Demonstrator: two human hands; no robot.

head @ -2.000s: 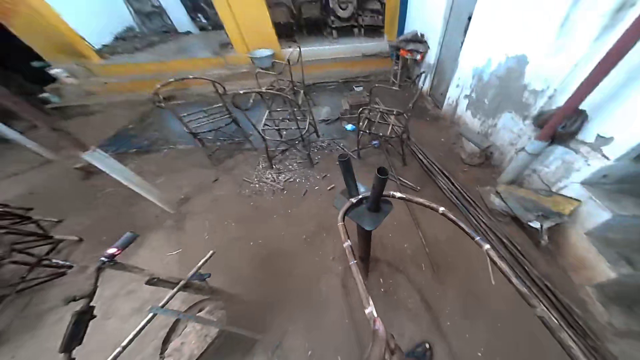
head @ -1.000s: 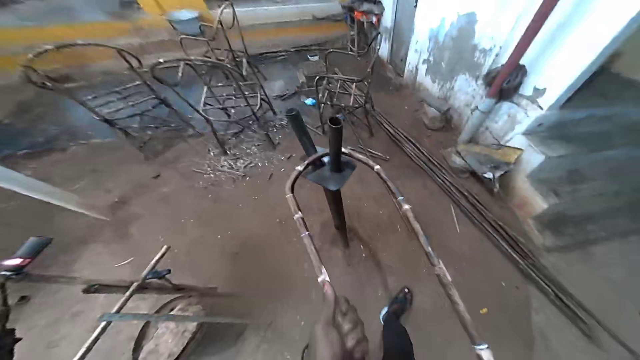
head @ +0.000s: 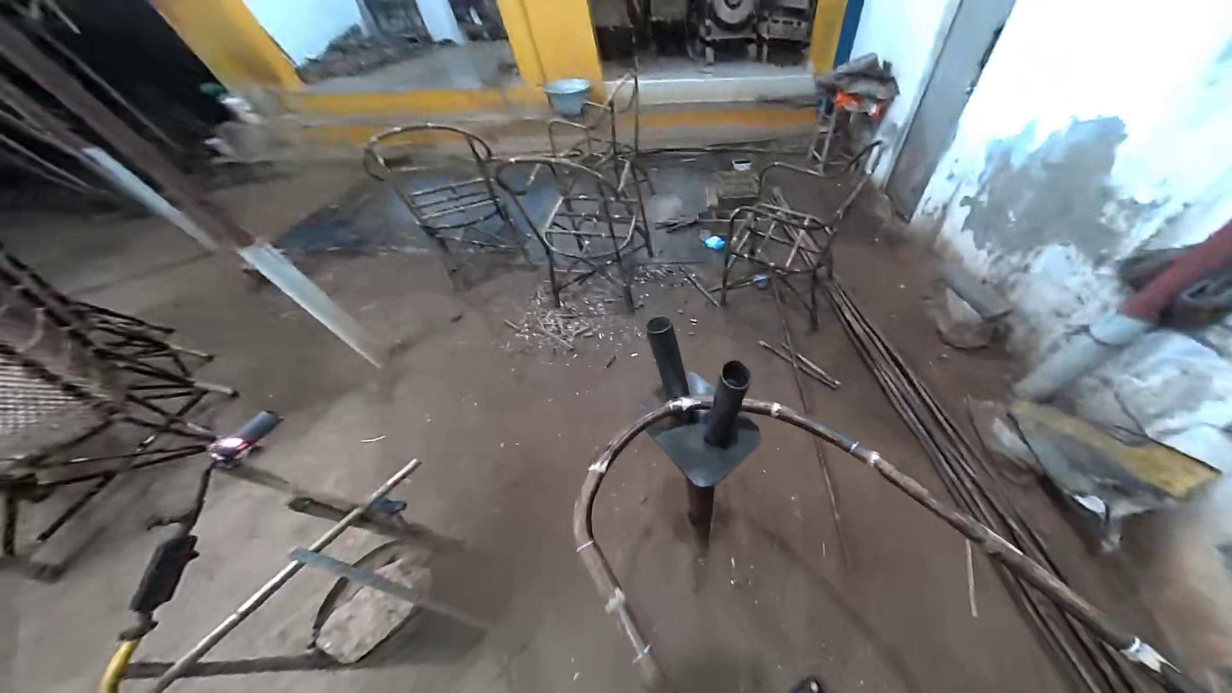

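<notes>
A bent cane pole (head: 592, 481), marked with pale bands, curves between two upright metal pipes of a bending stand (head: 707, 448) fixed on a post in the dirt floor. One end of the cane runs off the bottom of the view and the other reaches the lower right corner. Neither of my hands is in view, so what they hold cannot be seen. At the lower left stands a torch (head: 173, 568) with a black body and yellow hose. Beside it a straight cane (head: 289, 568) leans over a metal bar and a stone (head: 375, 616).
Several cane chair frames (head: 577, 217) stand ahead, with cane scraps (head: 558, 327) on the floor before them. Long canes (head: 914, 414) lie along the right. More cane furniture (head: 106, 385) is at the left. A slanting post (head: 308, 294) and a red pipe (head: 1179, 274) flank the area.
A hand seen on the cane at the bottom one second ago is out of view now. The cane's loop is wider than it was then. The view has shifted.
</notes>
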